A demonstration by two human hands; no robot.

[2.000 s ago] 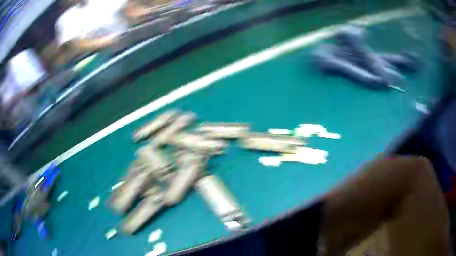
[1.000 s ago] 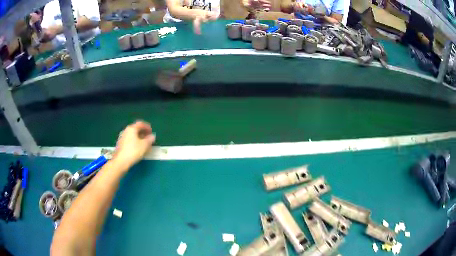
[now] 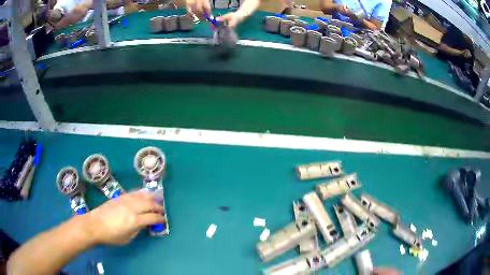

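My left hand (image 3: 126,215) lies over the open handle of a part-assembled handheld fan unit (image 3: 150,163), fingers around the handle. The fan's round spoked head points away from me; blue shows at the handle's near end. Two more fan units (image 3: 96,169) (image 3: 69,181) lie to its left, their handles partly hidden by my hand and forearm. Beige-grey handle covers (image 3: 320,216) lie in a loose pile on the right. Only a blurred bit of my right hand (image 3: 388,271) shows at the bottom edge, beside a cover (image 3: 364,263); its grip is not visible.
White pads (image 3: 211,230) lie on the green bench, with more at the right. A black tangled heap (image 3: 19,166) is at far left, dark grey fans (image 3: 466,193) at far right. A pale rail (image 3: 258,138) borders the conveyor (image 3: 225,107). People's hands (image 3: 231,19) work opposite.
My left hand has come back from the conveyor rail onto a fan unit. The fans now lie spread apart. A fan on the belt is now at the far rail by another person's hands.
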